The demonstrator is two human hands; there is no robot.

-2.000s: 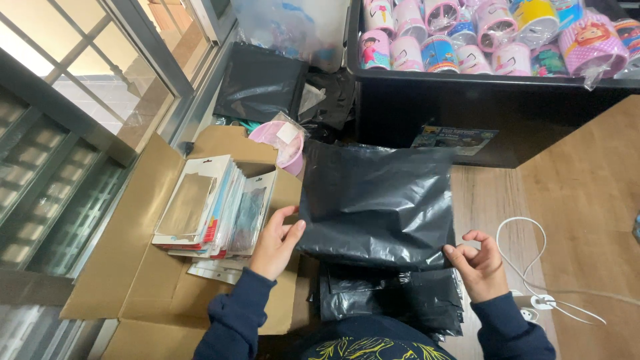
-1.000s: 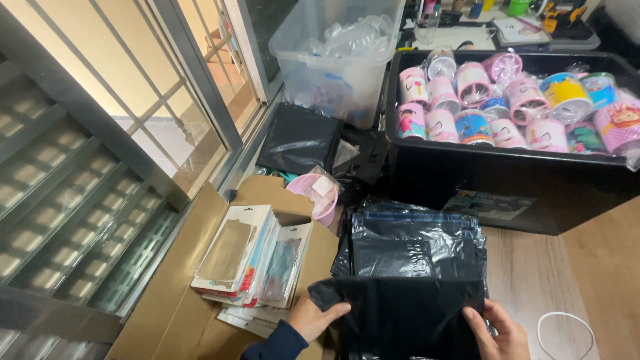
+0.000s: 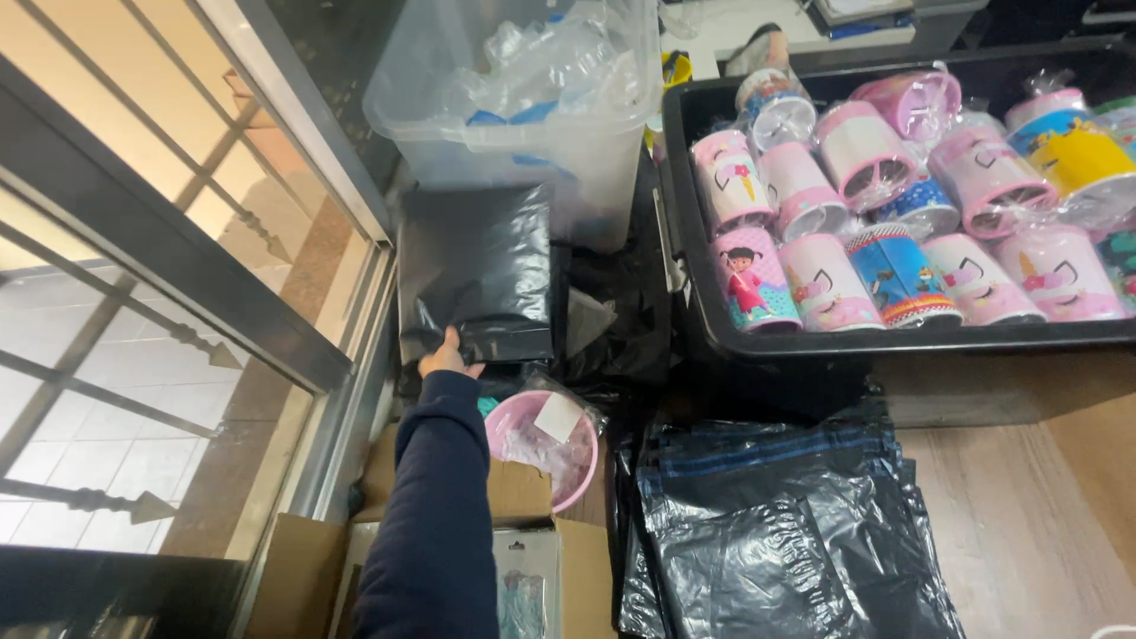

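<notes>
A folded black plastic bag (image 3: 475, 266) lies by the window frame, on top of other black plastic. My left hand (image 3: 451, 355) grips its near edge, thumb on top and fingers mostly hidden beneath. Just to the right of that forearm stands a pink basket (image 3: 581, 484) with clear plastic and a white card inside. A stack of black plastic bags (image 3: 754, 532) lies on the floor at the lower right. My right hand is out of view.
A clear plastic bin (image 3: 550, 133) holding clear bags stands behind the folded bag. To the right is a black tub (image 3: 870, 342) full of wrapped printed cups. An open cardboard box (image 3: 586, 577) with packaged items sits below; a barred window frame (image 3: 222, 222) is at left.
My left hand has moved up and left from the bag held between both hands to the folded bag by the window. My right hand has left the view, which has swung left.
</notes>
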